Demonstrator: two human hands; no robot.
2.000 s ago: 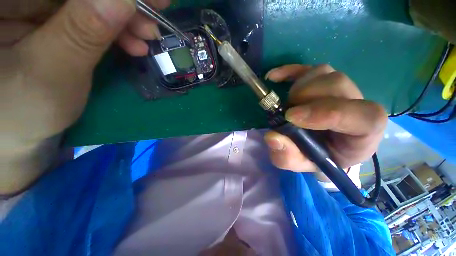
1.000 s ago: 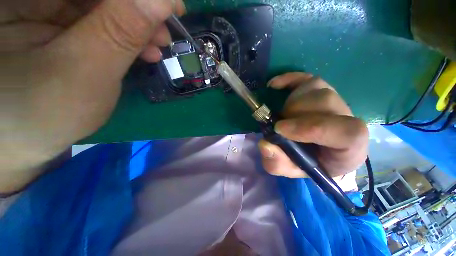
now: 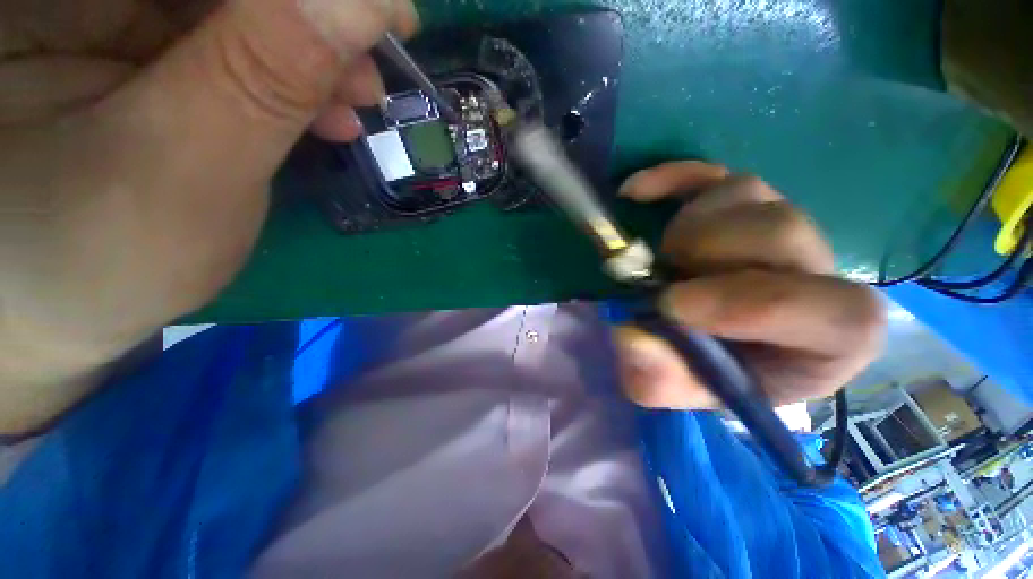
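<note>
A small black device housing (image 3: 393,204) lies open on a flat black fixture (image 3: 589,68). Its circuit board (image 3: 476,141) shows a green square, a white patch and small silver parts. My left hand (image 3: 227,136), large at the left, holds thin metal tweezers (image 3: 410,62), their tips at the board's upper part. My right hand (image 3: 770,288) holds a soldering iron (image 3: 725,379) by its black handle. The iron is motion-blurred; its front end points at the housing's right edge near the tweezers, and I cannot tell if it touches.
A green mat (image 3: 748,113) lies under the fixture. Black cables (image 3: 963,266) and a yellow item (image 3: 1012,209) are at the right edge. A dark brown object (image 3: 1002,62) is at the top right. My blue sleeves and torso fill the bottom, with metal racks (image 3: 906,435) beyond.
The iron came in over the board, then drew back slightly to the right. The fixture and housing show further right than at first. Both hands keep their holds.
</note>
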